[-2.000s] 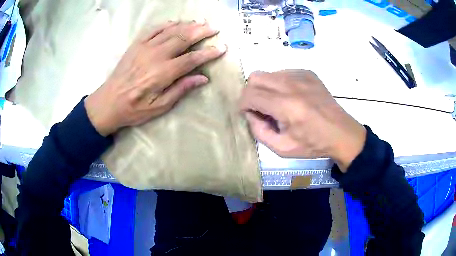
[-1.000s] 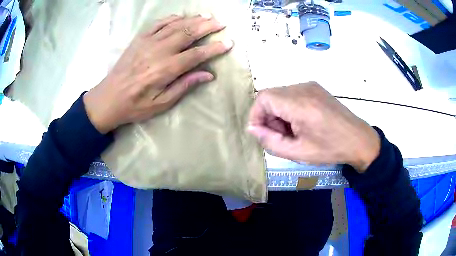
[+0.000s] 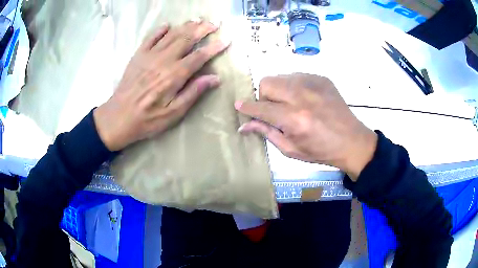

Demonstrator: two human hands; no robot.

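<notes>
A tan-khaki fabric piece (image 3: 194, 162) lies over the left and middle of the white table, its lower corner hanging past the front edge. My left hand (image 3: 162, 84) lies on it, palm down, fingers spread. My right hand (image 3: 309, 118) is at its right edge, with index finger and thumb apart on or just above the cloth; I cannot tell whether they pinch it. The seam edge (image 3: 268, 157) runs down the fabric's right side. Black thread snips (image 3: 409, 68) lie on the table at the right.
A grey-blue cylindrical machine fitting (image 3: 305, 34) and metal machine parts (image 3: 262, 8) are at the top. A ruler tape (image 3: 335, 191) with a brown tape scrap (image 3: 311, 194) runs along the front edge. Blue bins (image 3: 131, 225) stand below the table at both sides.
My right hand has opened its finger and thumb from a curled shape and moved slightly left over the fabric edge. My left hand stays nearly in place. The view has shifted slightly.
</notes>
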